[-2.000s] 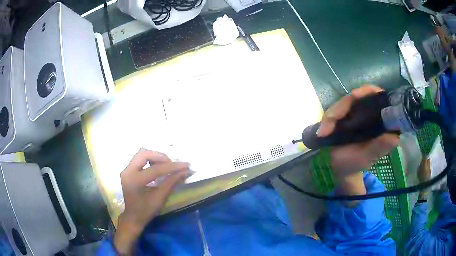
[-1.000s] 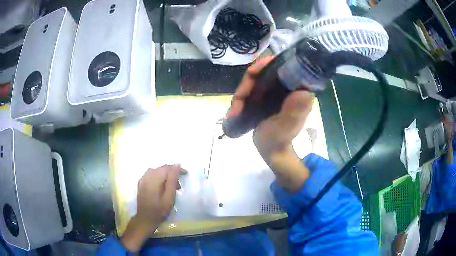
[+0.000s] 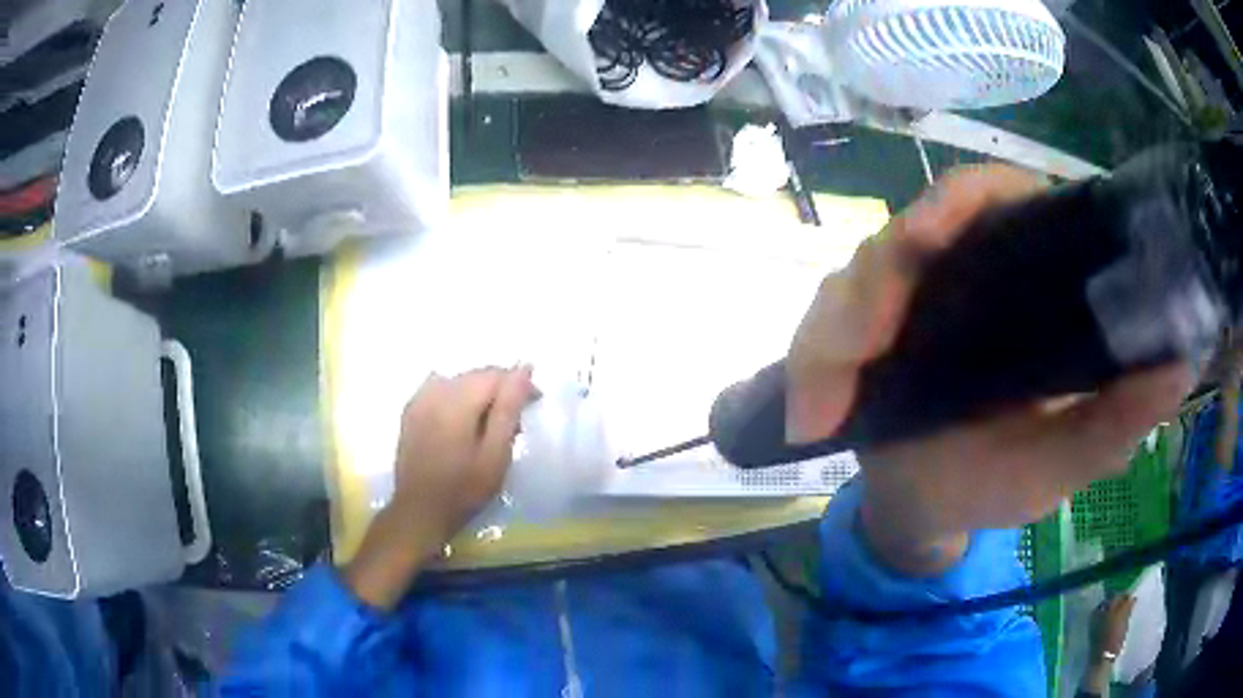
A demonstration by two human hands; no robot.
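Note:
My right hand (image 3: 866, 348) is shut on the black electric screwdriver (image 3: 1016, 307), held large and close to the camera. Its thin bit points left, with the tip at or just over the lower left part of a white panel (image 3: 709, 321). The panel lies overexposed on the mat; vent holes show along its lower edge. My left hand (image 3: 453, 443) is over the mat left of the panel, thumb and fingertips close together; whether they pinch something tiny is too small to tell.
White box-shaped units (image 3: 334, 137) stand at left. Behind the yellow-edged mat (image 3: 331, 396) are a dark flat tray (image 3: 620, 145), a bag of black rings (image 3: 661, 48), a white wad (image 3: 755, 160) and a fan (image 3: 941, 55). A green crate (image 3: 1125, 498) and another person's hand are at lower right.
The right hand swung the screwdriver from the right side up over the panel, then back right and down, its bit tip now low on the panel. The left hand stays at the left; the view has shifted.

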